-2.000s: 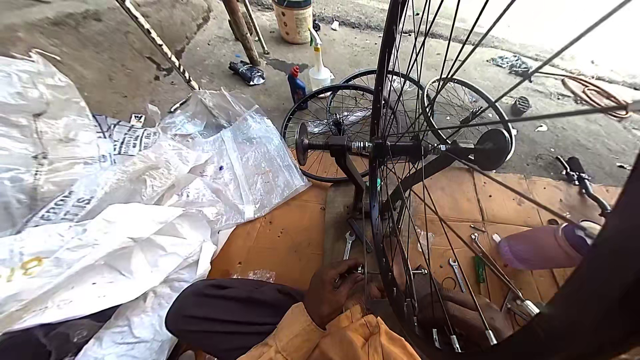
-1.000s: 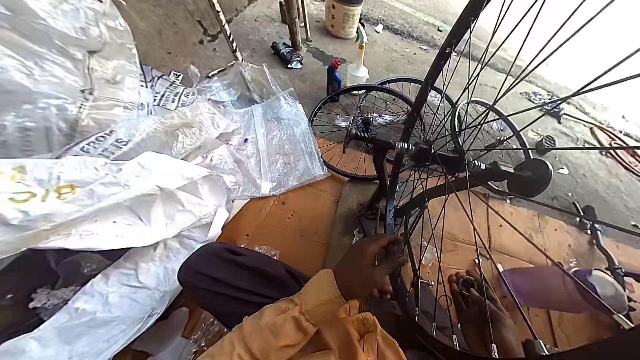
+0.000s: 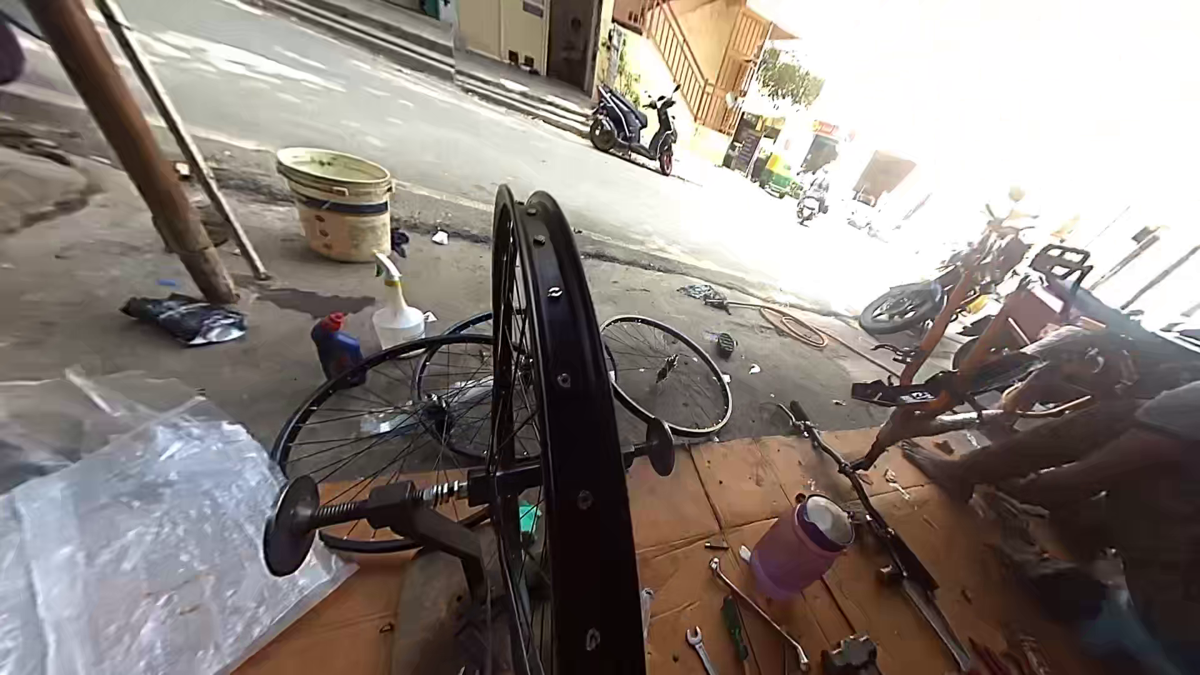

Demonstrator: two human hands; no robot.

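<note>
A black spoked bicycle wheel rim [image 3: 572, 403] stands upright, nearly edge-on, in the middle of the head view. Its hub is held in a metal wheel truing stand [image 3: 408, 511] with round end knobs. Neither of my hands shows now, so what they hold or touch is hidden. To the right of the rim, on the cardboard [image 3: 680, 497], lie a combination wrench [image 3: 698, 652], a longer wrench [image 3: 759, 605] and a green-handled screwdriver [image 3: 733, 626]. A purple translucent container [image 3: 797, 548] rests beside them.
Other wheels [image 3: 667, 375] lie beyond the stand. A spray bottle [image 3: 397, 314], a blue bottle [image 3: 337, 352] and a bucket [image 3: 337, 206] are at the back left. Plastic sheeting [image 3: 150, 534] spreads at left. On the right are handlebars [image 3: 825, 450], an orange bicycle frame [image 3: 937, 375] and another person's leg [image 3: 1012, 459].
The view has swung up toward the street. Both hands were low by the wheel earlier and are now out of sight. The wheel, seen through its spokes before, now appears nearly edge-on.
</note>
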